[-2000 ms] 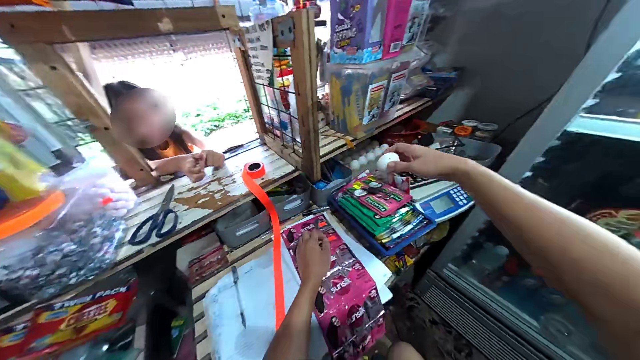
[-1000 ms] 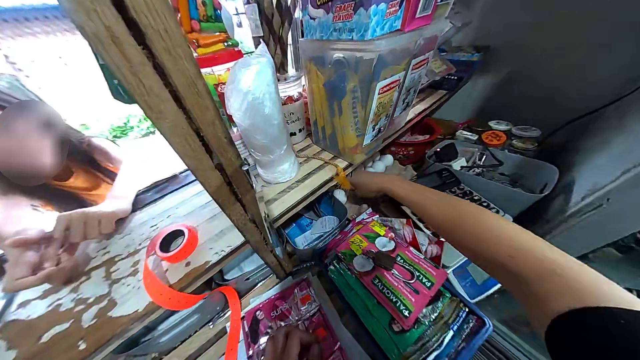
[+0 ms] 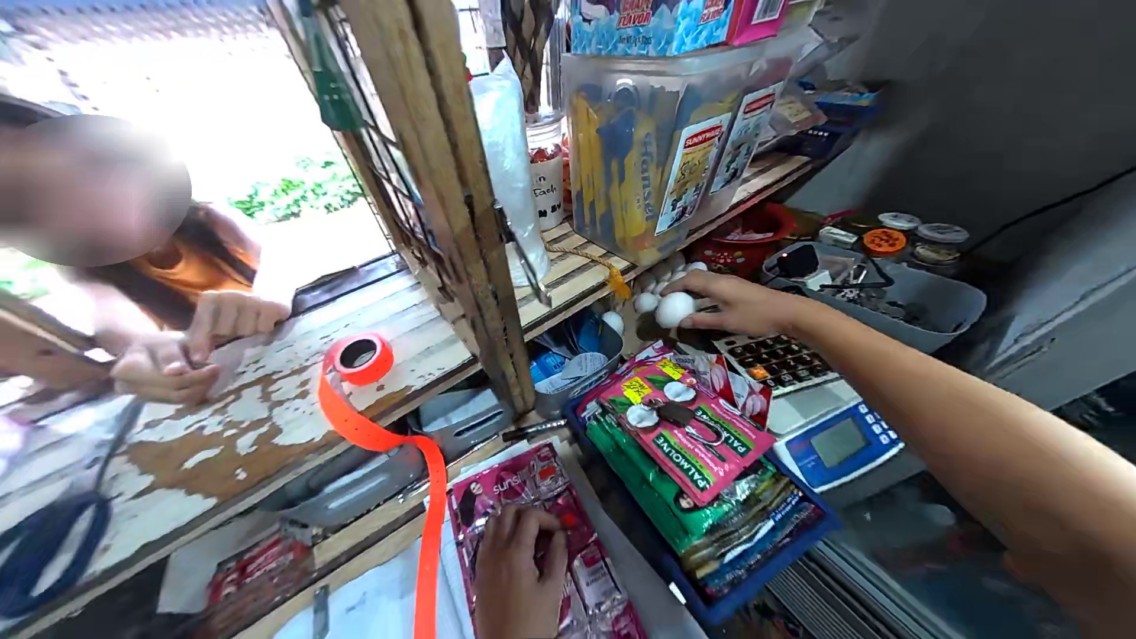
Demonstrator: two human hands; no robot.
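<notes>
My right hand (image 3: 723,303) holds a white egg (image 3: 675,310) between thumb and fingers, beside several other eggs (image 3: 646,303) under the shelf edge. My left hand (image 3: 522,568) rests on a strip of pink shampoo sachets (image 3: 596,577), its fingers curled; whether it grips them is unclear. Between the hands, a blue tray (image 3: 821,524) bears pink Palmolive sachets (image 3: 701,444) and green ones. An orange label roll (image 3: 359,357) lies on the worn wooden counter, its unrolled strip (image 3: 432,515) running down left of my left hand.
A wooden post (image 3: 461,204) stands left of a clear bin of packets (image 3: 635,169). A blue scale (image 3: 839,444), a calculator (image 3: 781,362) and a grey bin (image 3: 923,297) lie near my right arm. Another person's hands (image 3: 191,351) rest on the counter. Dark-blue scissors handles (image 3: 53,550) show at left.
Two seconds ago my right hand held an egg above the sachet tray; one second ago it was at the eggs by the shelf edge. It now holds an egg there. The view has shifted.
</notes>
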